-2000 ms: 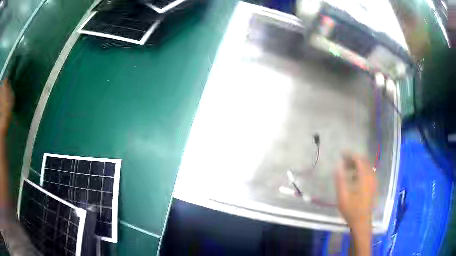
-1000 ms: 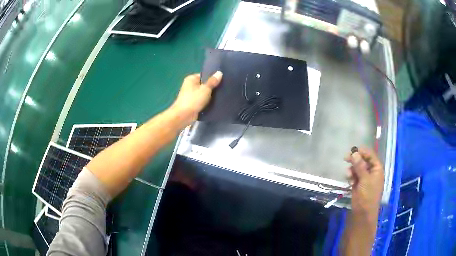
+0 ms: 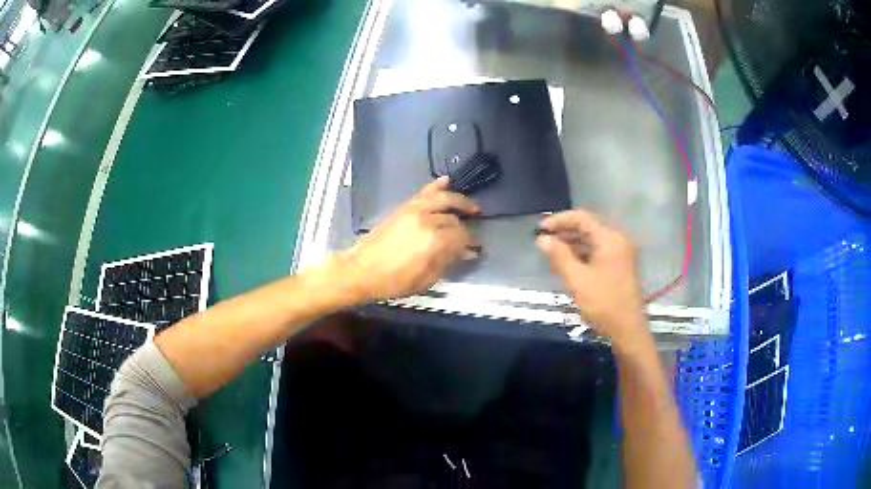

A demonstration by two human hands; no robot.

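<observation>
A solar panel (image 3: 401, 134) lies black back up on the pale framed top of the panel tester (image 3: 630, 143). Its black output cable (image 3: 475, 173) is coiled on its back. My left hand (image 3: 415, 241) is at the panel's near edge, fingertips at the coil; whether it grips the cable end is unclear. My right hand (image 3: 597, 272) is just right of it, thumb and finger pinching a small dark connector (image 3: 544, 230). Red and blue test leads (image 3: 686, 181) run down the tester's right side. A white sheet edge shows beneath the panel.
Several panels (image 3: 129, 349) lie on the green table (image 3: 248, 172) at left, more (image 3: 205, 43) at its far end. A blue basket (image 3: 821, 287) holding panels (image 3: 767, 368) stands at right. A black fan (image 3: 821, 95) is at the upper right.
My left hand has let go of the panel's left edge and moved right to its cable; the panel now rests on the tester. My right hand has moved left towards the panel with the connector.
</observation>
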